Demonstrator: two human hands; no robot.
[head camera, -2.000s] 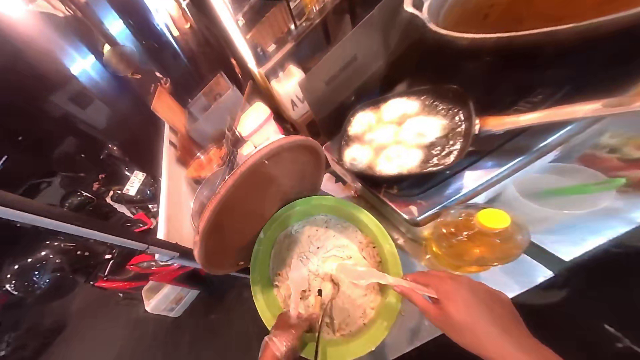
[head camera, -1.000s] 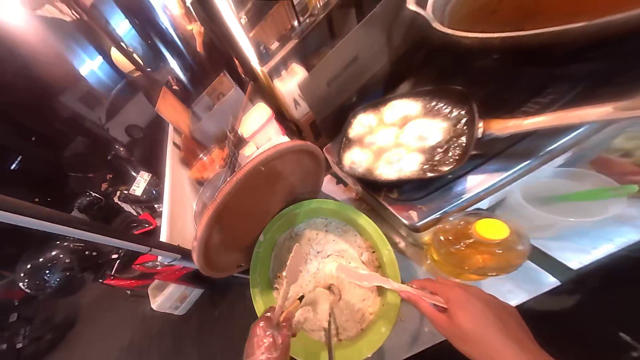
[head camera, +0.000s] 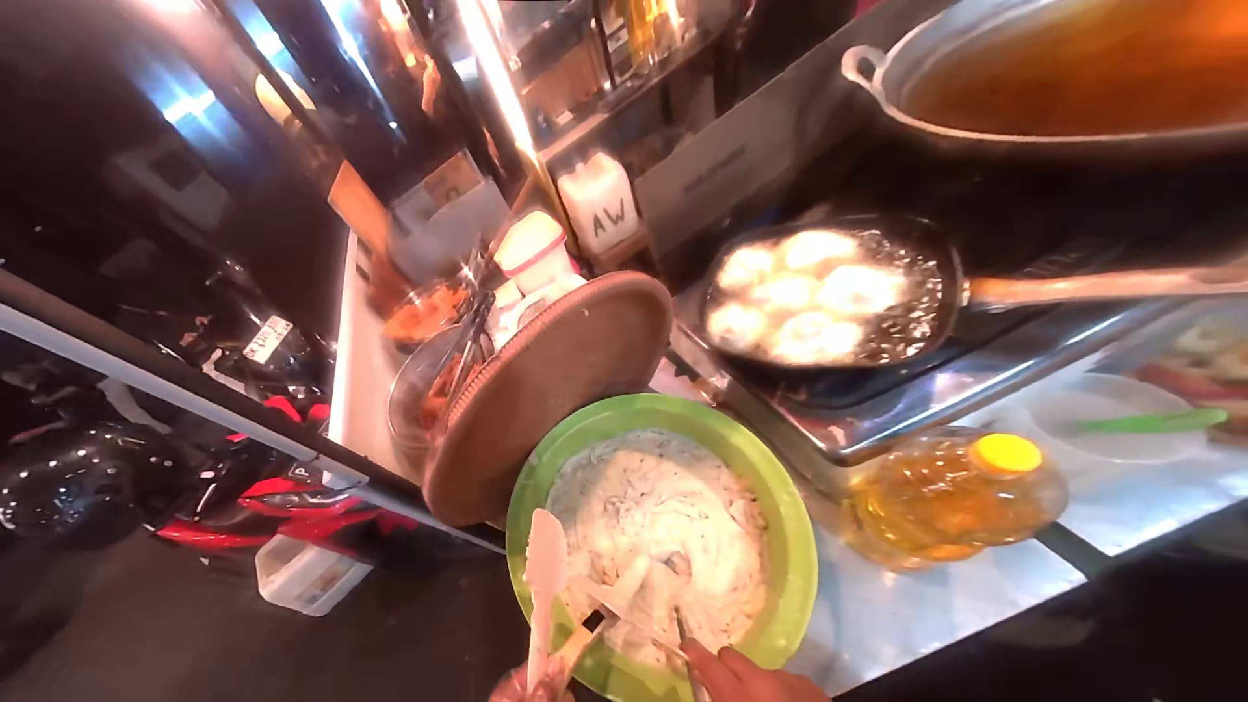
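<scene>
A green bowl (head camera: 792, 546) holds a thick, pale batter (head camera: 673, 507) with shredded bits mixed in. At its lower left rim, my left hand (head camera: 534, 682) is closed around a pale spatula (head camera: 546, 561), blade up, and a second light-coloured handle with a dark band. The far end of that second utensil is hard to make out in the batter. My right hand (head camera: 746, 678), at the lower rim, grips the handle of a metal utensil (head camera: 690, 653) dipped in the batter. Beyond the bowl, a black frying pan (head camera: 951, 263) holds several pale pieces in bubbling oil.
A brown round lid (head camera: 556, 390) leans beside the bowl. An oil bottle with a yellow cap (head camera: 1007, 453) lies at right, near a clear bowl with a green utensil (head camera: 1155, 421). The pan's wooden handle (head camera: 1102, 286) points right. A large pot (head camera: 975, 122) stands beyond; motorcycles are at left.
My right hand has moved left from the bowl's right side to its lower rim. It held a pale spatula before and now grips the metal utensil.
</scene>
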